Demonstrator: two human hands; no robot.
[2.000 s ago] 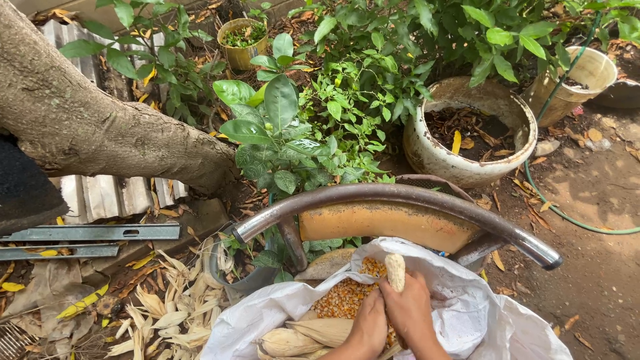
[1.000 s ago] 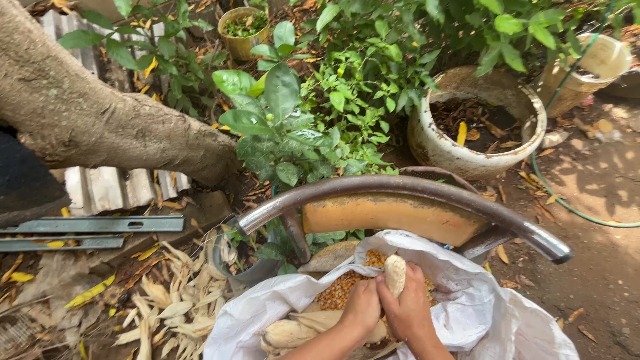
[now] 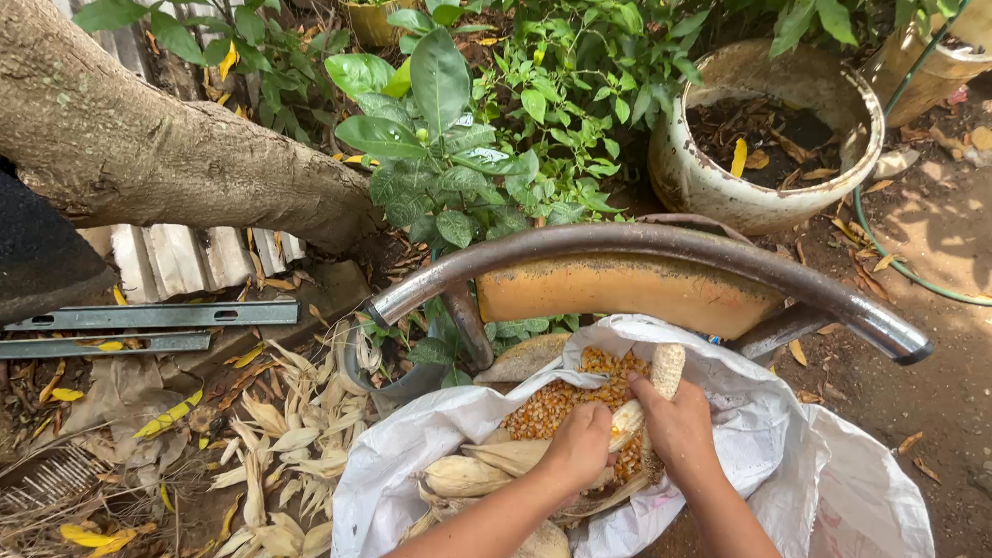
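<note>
My left hand grips the lower end of a corn cob whose husk may be folded back; some kernels show between my hands. My right hand holds a bare, pale corn cob pointing up, its lower part hidden by the fingers. Both hands are close together over an open white woven sack. Loose orange corn kernels lie in the sack behind my hands. Several ears in dry husks rest in the sack, left of and below my left hand.
A curved metal tube with an orange backrest stands behind the sack. Dry husks lie on the ground at left, near metal channels and a tree trunk. A rusty white pot and a green hose are at right.
Both hands stay together over the sack. The bare cob now stands above my right hand, with a kernel-bearing piece visible between the hands.
</note>
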